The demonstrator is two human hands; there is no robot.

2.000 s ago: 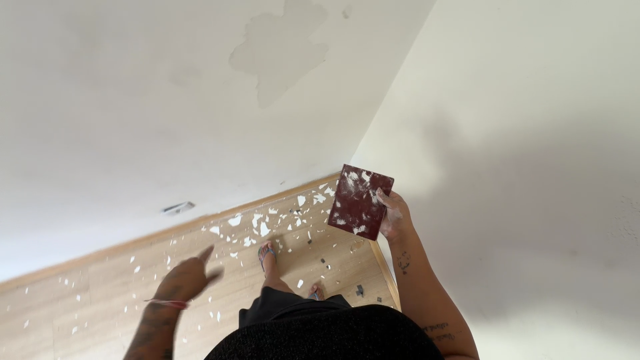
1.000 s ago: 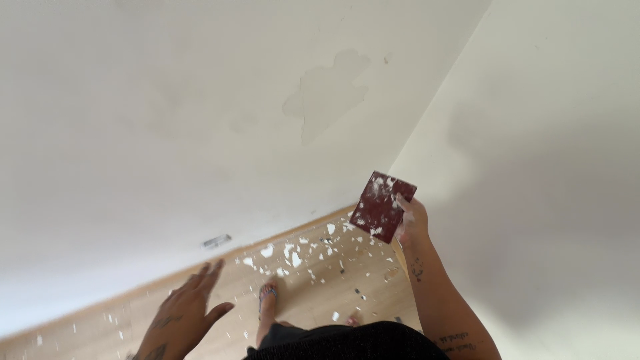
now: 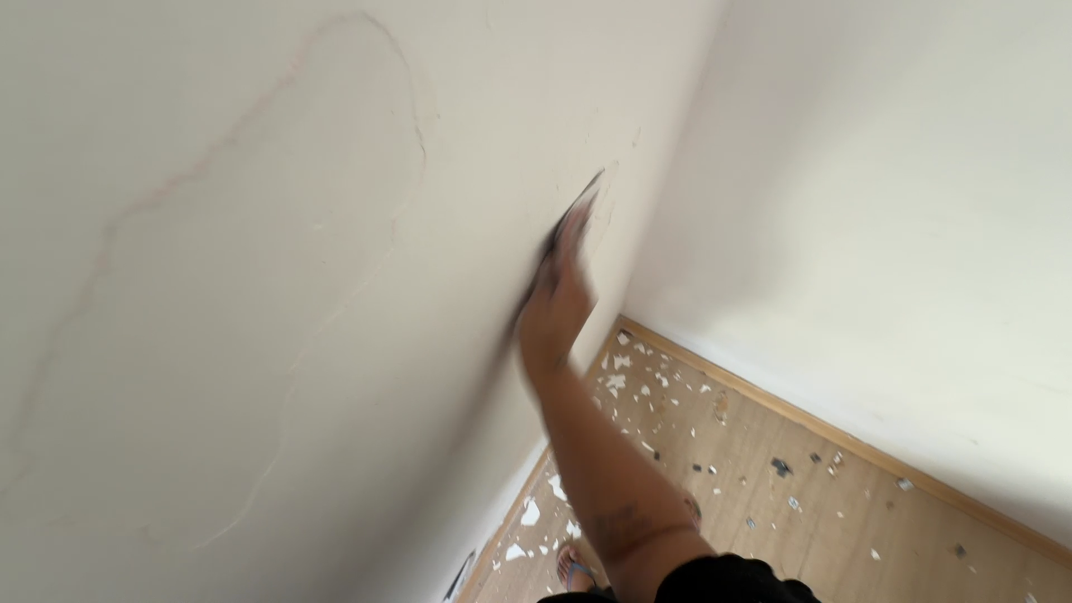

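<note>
My right hand (image 3: 561,289) is flat against the left wall (image 3: 352,335), near the corner, its fingers pointing up and blurred by motion. Under the fingers shows the thin dark edge of a sheet (image 3: 557,230), probably the dark red sandpaper, seen almost edge-on and mostly hidden by the hand. A large curved outline of cracked or flaked paint runs over the wall to the left of the hand. My left hand is out of view.
Wood-look floor (image 3: 804,519) lies below, scattered with white paint flakes (image 3: 615,383) and small dark bits. A wooden baseboard (image 3: 754,402) follows the right wall (image 3: 879,209). My foot in a flip-flop (image 3: 574,568) stands near the left wall.
My right hand, earlier holding the dark red sheet away from the left wall with its face visible, is now against that wall. My left hand has left the view. The view has shifted strongly.
</note>
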